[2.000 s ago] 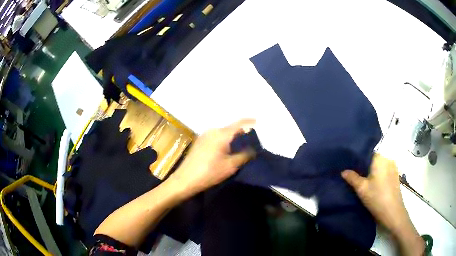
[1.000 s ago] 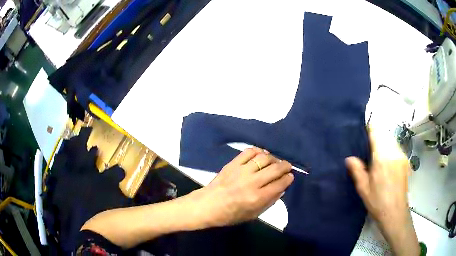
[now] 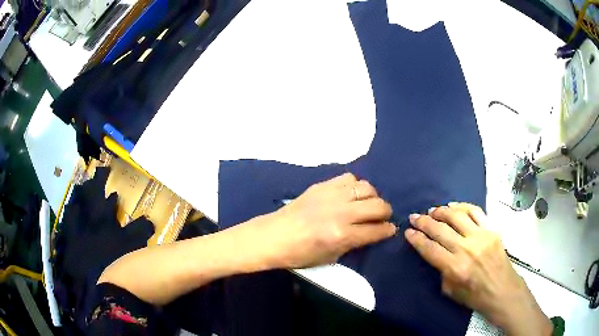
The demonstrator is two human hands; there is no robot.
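Observation:
A navy garment panel point(image 3: 420, 105) lies flat on the white table, with its lower end hanging over the front edge. My left hand point(image 3: 335, 213) rests on the panel, its fingertips pinching the cloth at the pocket opening. A small white gap of the opening point(image 3: 286, 201) shows left of my left hand; the rest is under the fingers. My right hand point(image 3: 453, 246) lies just to the right, its fingertips on the cloth at the other end of the opening. The two hands' fingertips nearly meet.
The sewing machine head point(image 3: 581, 105) stands at the right, with scissor handles point(image 3: 593, 283) at the right edge. A stack of dark cut pieces point(image 3: 157, 72) lies upper left. Dark hanging pieces point(image 3: 85, 243) and a cardboard box point(image 3: 131, 187) are in the cart at lower left.
The panel now lies flatter and its upper part has shifted left. The white slit has mostly closed. My right hand has moved left from the panel's right edge to beside my left fingertips.

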